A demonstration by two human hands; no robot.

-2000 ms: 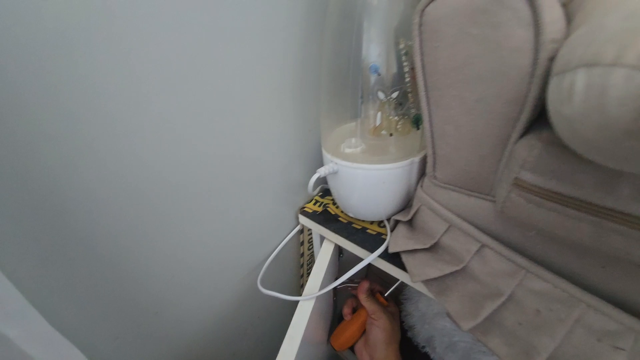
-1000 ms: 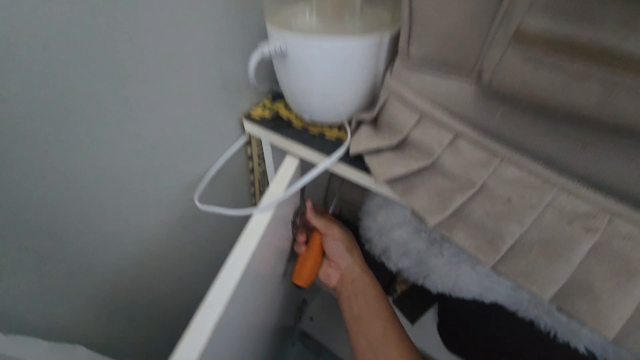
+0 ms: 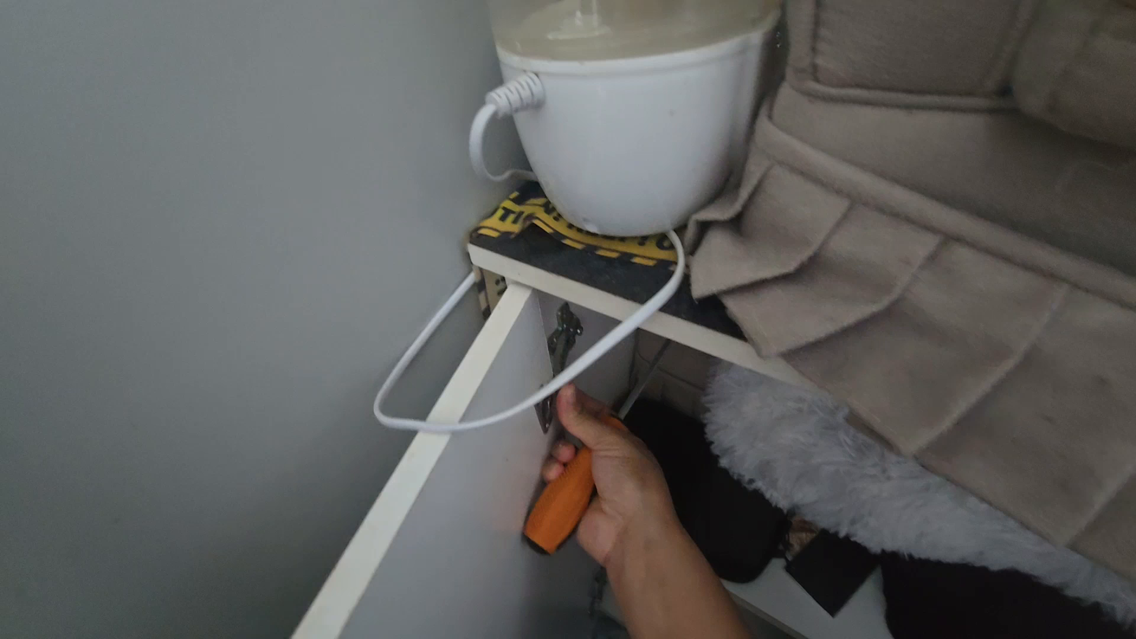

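Note:
My right hand is closed around the orange handle of a screwdriver, inside an open cabinet door. A thin metal shaft runs up and to the right from behind the hand; its tip cannot be made out. The thumb and fingertips are close to the door's inner face, just below a dark metal hinge. A white power cord loops down across the door's top edge, in front of the hinge area. My left hand is not in view.
A white lamp-like base stands on the cabinet top, over yellow and black tape. A grey wall is at the left. Beige pleated upholstery overhangs at the right, above grey fluffy material and dark items.
The view has moved closer to the cabinet. My right hand keeps hold of the orange handle, and the hinge above it now shows clearly.

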